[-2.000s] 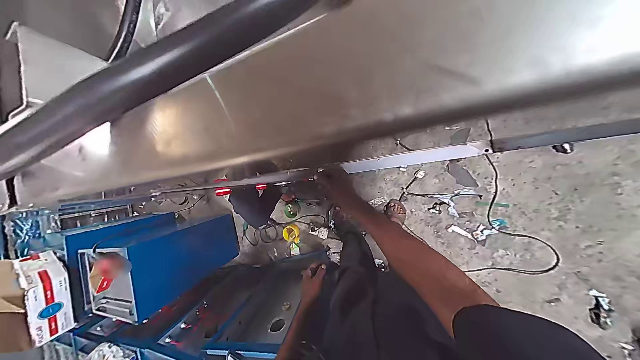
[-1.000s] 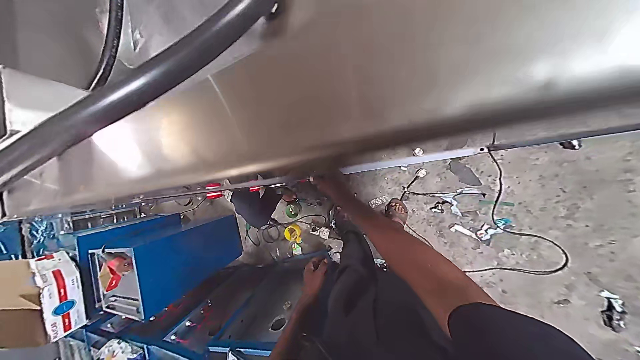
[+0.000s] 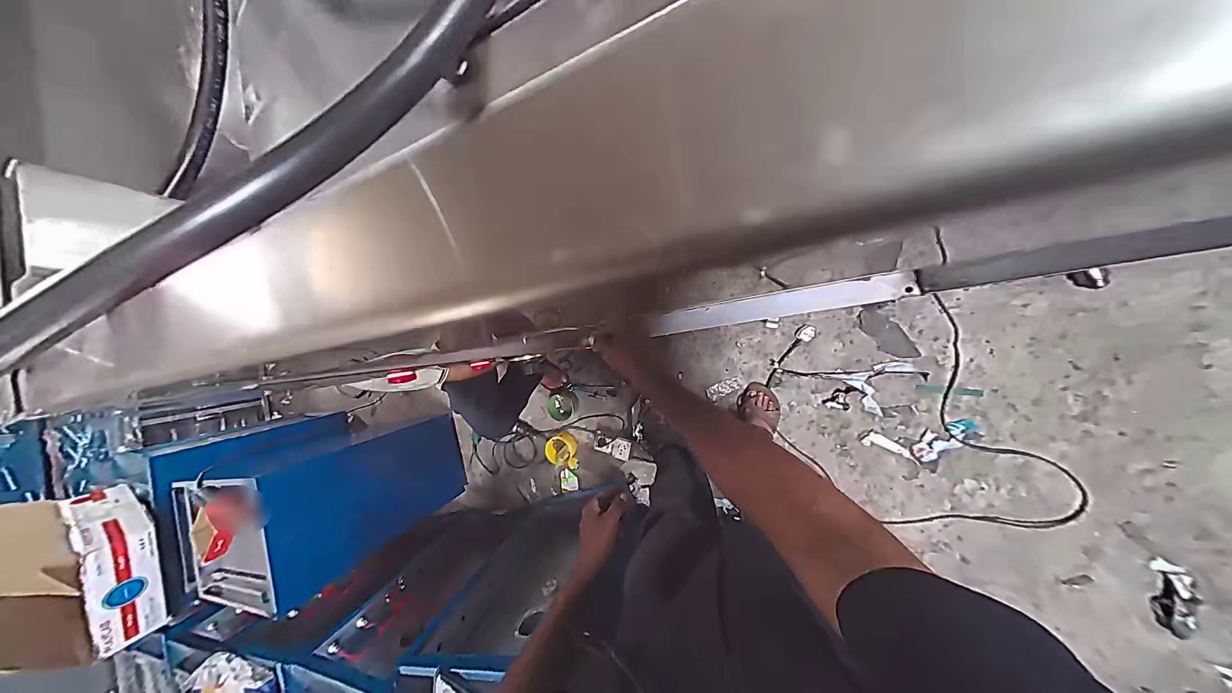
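Note:
A wide sheet-metal panel (image 3: 674, 164) crosses the upper view, blurred and close. Below its edge runs a narrow metal rail (image 3: 789, 303). From the lower right my arm in a dark sleeve reaches up, and my right hand (image 3: 614, 354) touches the rail; its fingers are small and shaded, so its grip is unclear. Lower down, my left hand (image 3: 602, 515) has curled fingers beside the edge of a blue metal frame (image 3: 500, 558); whether it holds something cannot be made out. A thick black hose (image 3: 318, 144) curves across the upper left.
Another person in dark clothing (image 3: 491, 399) is low down behind the rail. A yellow ring-shaped object (image 3: 561, 449) and a black cable (image 3: 1068, 481) lie on the concrete floor, among scraps. At the left are a blue metal cabinet (image 3: 371, 510) and an opened cardboard box (image 3: 120, 568).
My right hand stays at the rail and my left hand stays low by the blue frame. The view has shifted slightly. No other change is plain.

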